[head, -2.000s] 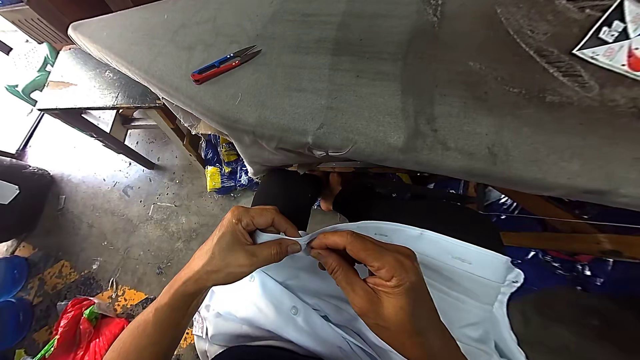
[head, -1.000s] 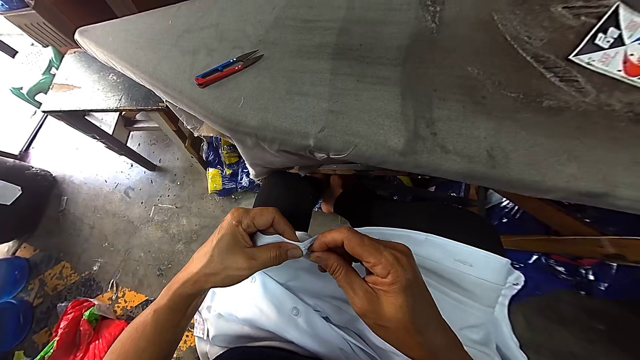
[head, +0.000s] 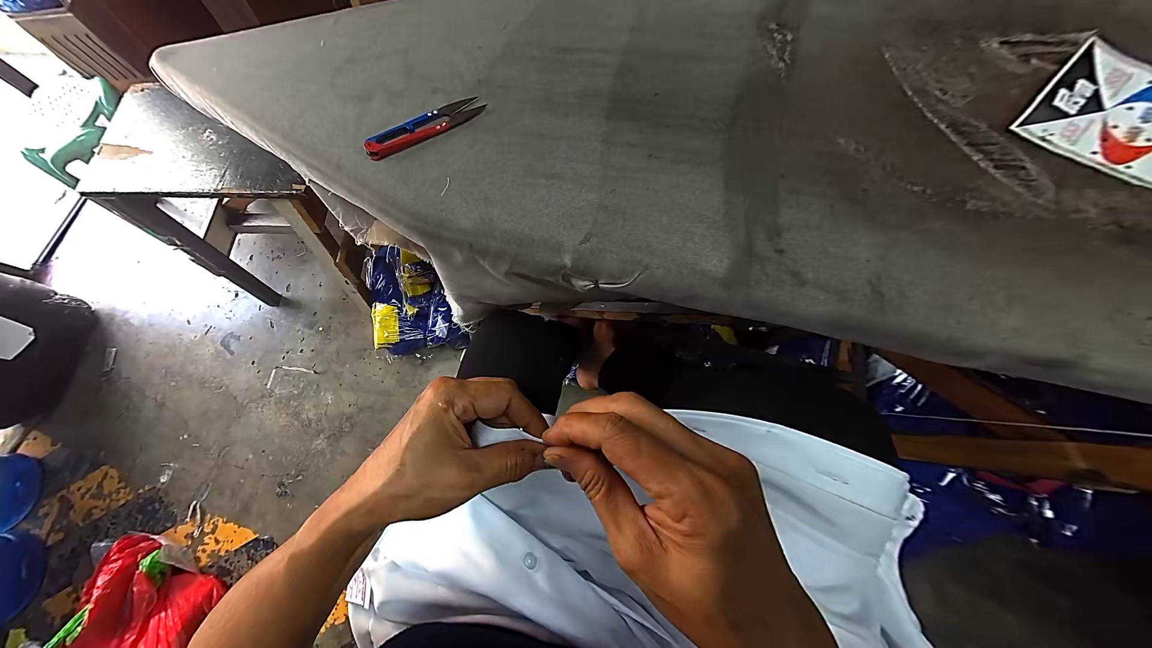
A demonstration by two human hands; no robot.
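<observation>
A light blue buttoned garment [head: 810, 504] lies across the lap, with a small button [head: 530, 561] showing on its front and a buttonhole near its right edge. My left hand [head: 450, 450] pinches the folded edge of the cloth between thumb and fingers. Close against it, my right hand [head: 661, 495] has thumb and forefinger closed on the same edge, and the fingertips of both hands meet there. What lies between the fingertips is too small to tell. Thread snips [head: 423, 129] with red and blue handles rest on the cloth-covered table, away from both hands.
The grey cloth-covered table [head: 558, 198] spans the view in front of the lap. A dark wooden bench [head: 193, 144] stands at its left, with blue and yellow plastic-wrapped packs [head: 405, 301] beneath the table's edge. A printed card [head: 1102, 112] lies at far right; a red plastic bag [head: 148, 594] is at lower left.
The right hand has come over the cloth edge, covering more of it than two seconds ago. The left hand keeps its pinch.
</observation>
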